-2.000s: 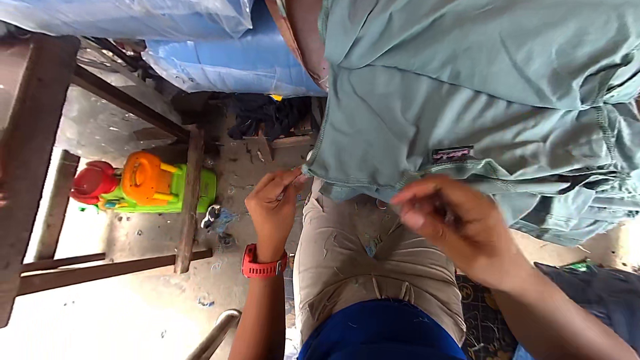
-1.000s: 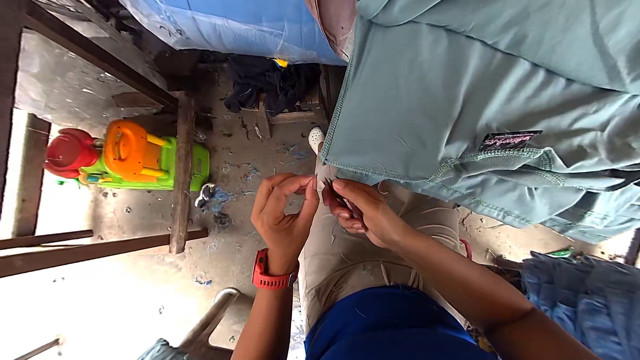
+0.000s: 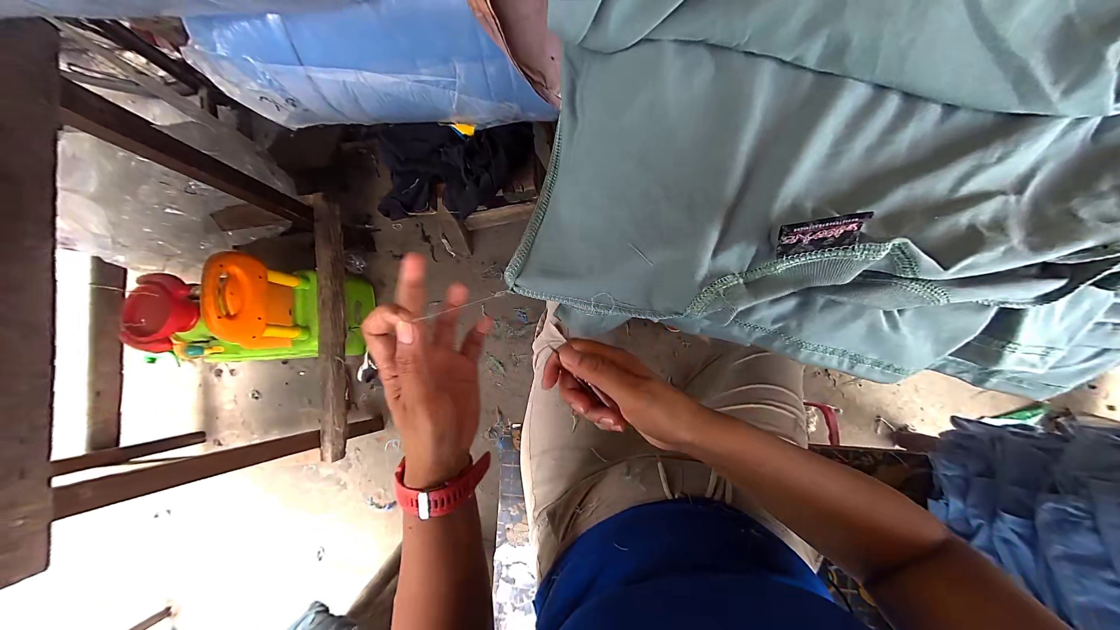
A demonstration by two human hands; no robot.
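Note:
A grey-green garment [image 3: 656,175] with overlocked seams and a sewn-in dark label [image 3: 824,234] spreads across the upper right and hangs over my lap. From its lower left corner a thin loose thread [image 3: 464,306] runs to my left hand [image 3: 429,367], pinched between thumb and index finger, the other fingers spread. Beneath the garment's hem, above my thigh, my right hand [image 3: 604,385] is curled around a small dark tool, mostly hidden in the palm; its kind cannot be told. Loose thread bits lie on the hem.
Wooden frames [image 3: 331,332] stand at the left, with a green, orange and red plastic toy [image 3: 236,302] behind. Blue wrapped bundles [image 3: 376,61] are at the top, dark cloth [image 3: 455,166] below them. Blue folded garments [image 3: 1041,516] lie at the lower right.
My left hand has moved left from the garment's corner, its fingers now spread and a thread drawn out. My right hand has moved away from my left hand, still around the small tool.

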